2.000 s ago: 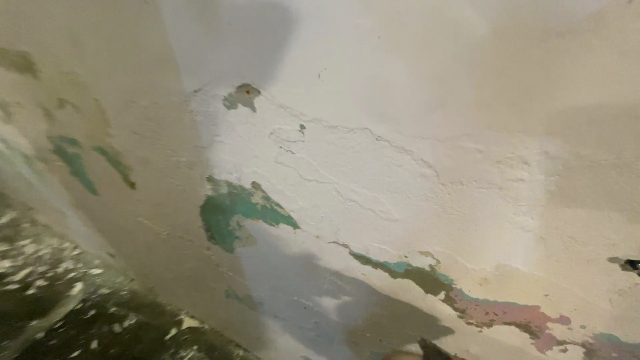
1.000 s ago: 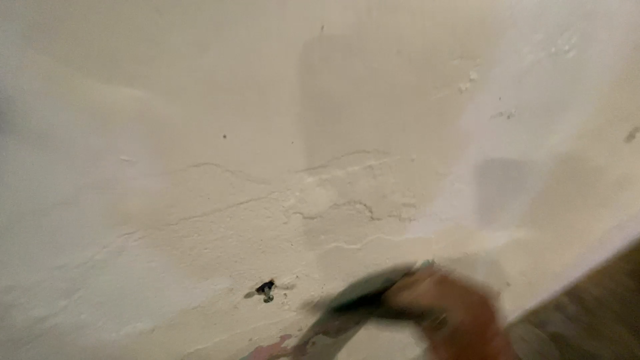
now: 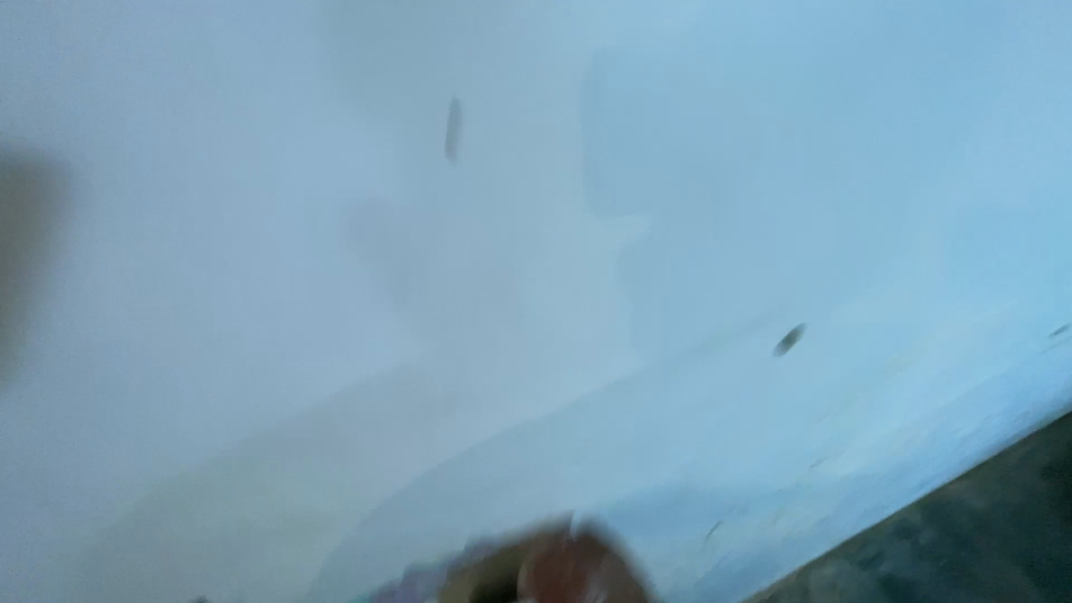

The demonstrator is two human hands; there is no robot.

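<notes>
Part of one blurred hand (image 3: 582,565) shows at the bottom edge, right of the middle, in front of the pale wall (image 3: 502,293). Which hand it is cannot be told. Its fingers look curled beside a dark and yellowish-brown shape (image 3: 494,574), too blurred to name; whether the hand grips it is unclear. The rest of the hand lies below the frame. No other hand is visible.
Small dark marks (image 3: 789,339) spot the wall, with another (image 3: 453,130) higher up. Soft shadows fall across it. The wall's lower edge slants up to the right, with a dark floor (image 3: 971,528) beyond. A brownish blur lies at the far left.
The view has swung along the wall; the cracks and the green and pink bared patches seen earlier are out of frame. The hand shows lower, at the bottom edge, than a second ago.
</notes>
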